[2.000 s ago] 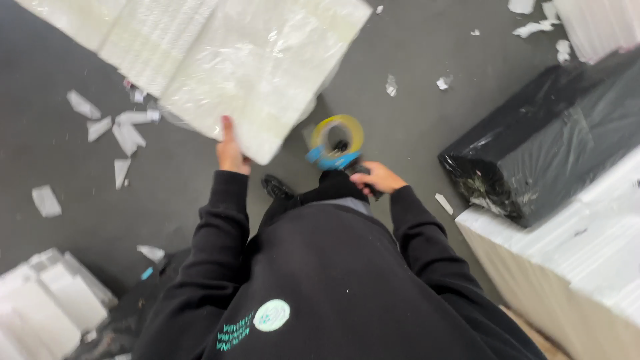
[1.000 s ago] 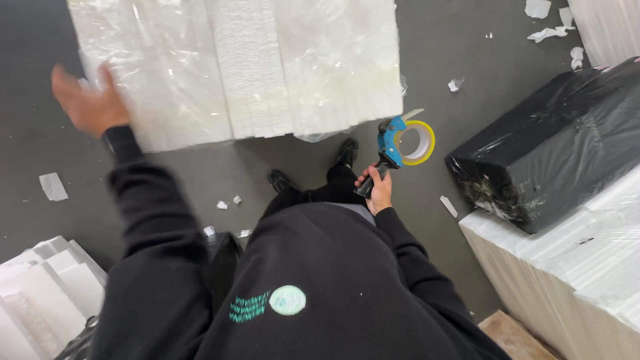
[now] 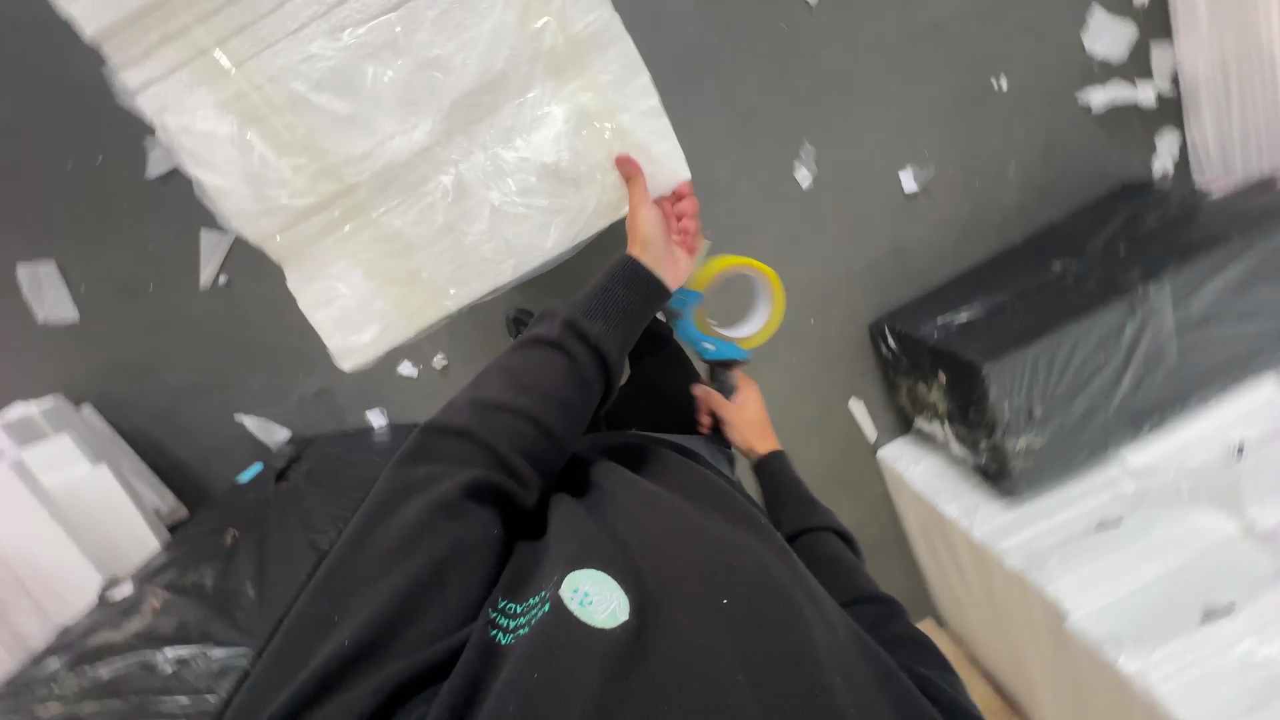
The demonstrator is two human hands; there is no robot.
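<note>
My left hand (image 3: 664,222) is at the right corner of a large white bundle (image 3: 430,150) wrapped in clear plastic film, thumb up and fingers curled at its edge; whether it grips the edge is not plain. Just below and to the right, my right hand (image 3: 738,412) is closed on the dark handle of a blue tape dispenser (image 3: 708,335). The dispenser carries a roll of tape (image 3: 768,305) with a yellow outer ring and a white core. Its head is close below my left wrist.
A black film-wrapped block (image 3: 1100,330) lies at right on white stacked sheets (image 3: 1180,540). More white blocks (image 3: 85,480) stand at lower left beside black plastic film (image 3: 200,610). White scraps (image 3: 48,292) are scattered over the grey floor (image 3: 850,90). My shoe shows under the bundle's edge.
My left hand has moved from the far left of the bundle to its right corner, close to the dispenser. The bundle now lies tilted in view. My right hand still holds the dispenser.
</note>
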